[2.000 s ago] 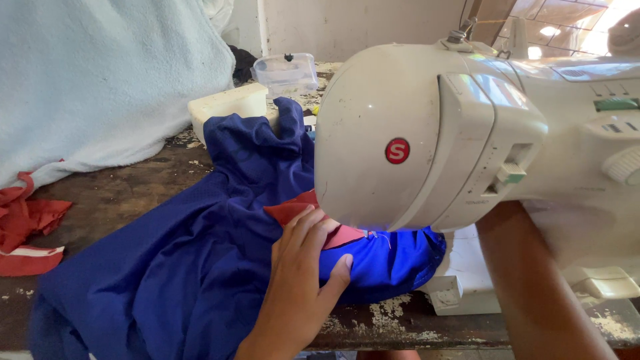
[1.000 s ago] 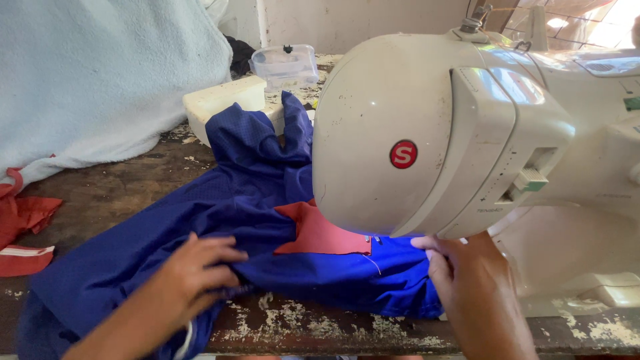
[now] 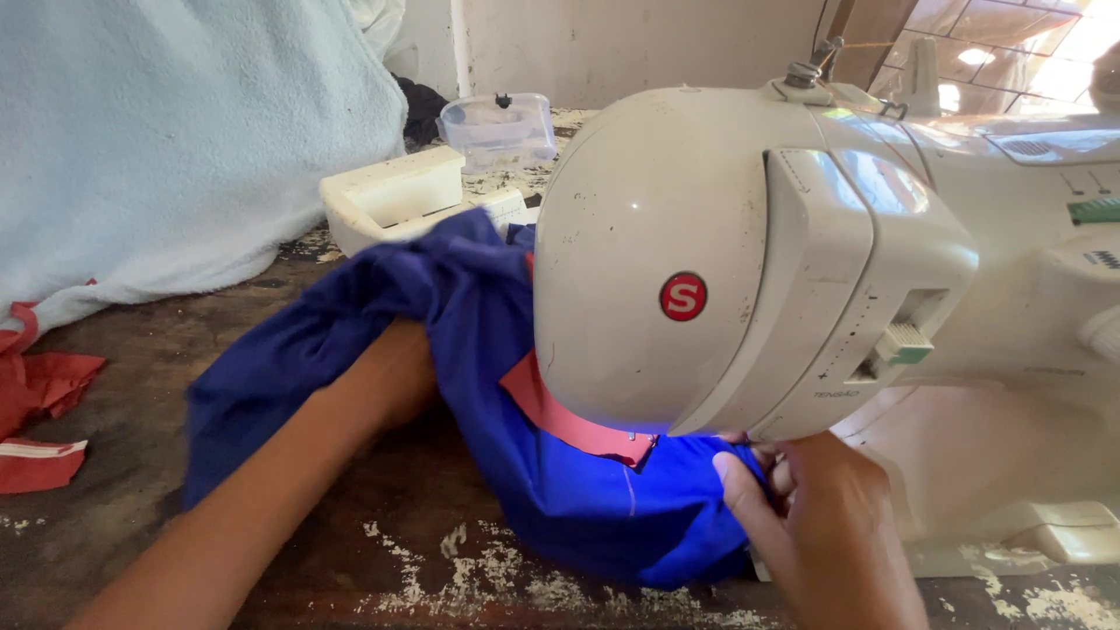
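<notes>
A white Singer sewing machine (image 3: pixel 647 262) stands at the right, its head over a blue cloth garment (image 3: pixel 560 490). A red fabric piece (image 3: pixel 569 420) lies on the blue cloth beneath the machine head, with pins or a clip near its edge. My left hand (image 3: pixel 407 372) is under a raised fold of the blue cloth; its fingers are hidden. With thumb and fingers, my right hand (image 3: pixel 822 516) pinches the right edge of the blue cloth just below the machine head. The needle area is hidden behind the head.
Red fabric scraps (image 3: pixel 52 385) lie at the left on the worn wooden table (image 3: pixel 350 560). A light blue fleece blanket (image 3: pixel 175 157) is heaped behind them. A cream plastic machine part (image 3: pixel 394 188) and a clear plastic container (image 3: pixel 499 131) stand behind the blue cloth.
My left hand, above the cloth a second ago, has moved in under it, and the cloth's left part is lifted and bunched toward the machine. My right hand remains at the cloth's right edge.
</notes>
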